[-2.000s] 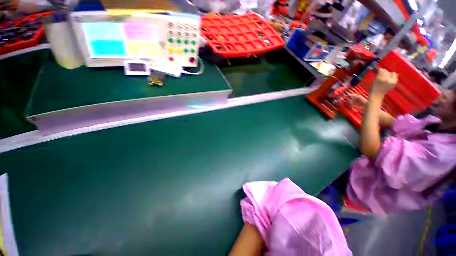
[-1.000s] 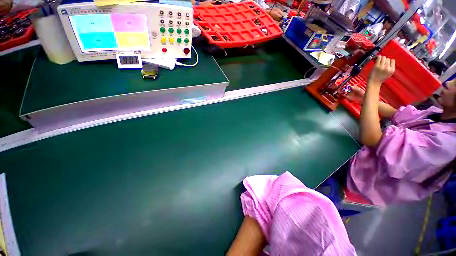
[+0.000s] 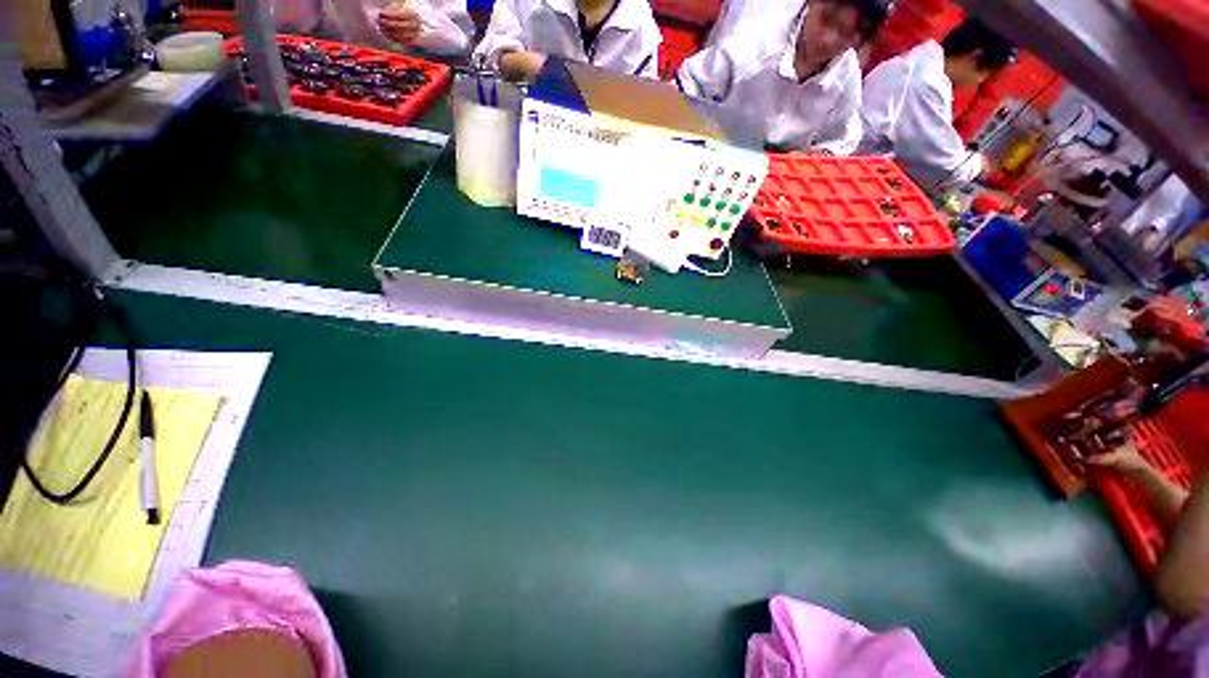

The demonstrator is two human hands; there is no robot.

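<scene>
Two pink sleeves show at the bottom edge of the head view, one at the left (image 3: 245, 603) and one right of centre (image 3: 835, 646). Both of my hands are out of the picture, below its edge. Nearest in front is the green bench mat (image 3: 530, 490). On the left lies a white record sheet (image 3: 239, 411) with a yellow paper (image 3: 80, 530) on it. A black and white pen (image 3: 149, 457) lies on the yellow paper, and a black cable (image 3: 126, 424) loops over the papers.
A raised green shelf (image 3: 451, 252) bears a tester (image 3: 636, 179), a white cylinder container (image 3: 487, 152), a small digital display (image 3: 603, 239) and a tiny gold-green part (image 3: 629, 272). Red trays stand behind (image 3: 849, 199) and far left (image 3: 345, 86). A person's arm works at a red-brown fixture (image 3: 1061, 431) at right.
The view has swung left. The papers, pen, cable and people behind the shelf now show. A second pink sleeve has appeared at lower left; the other sleeve sits lower, with no forearm showing.
</scene>
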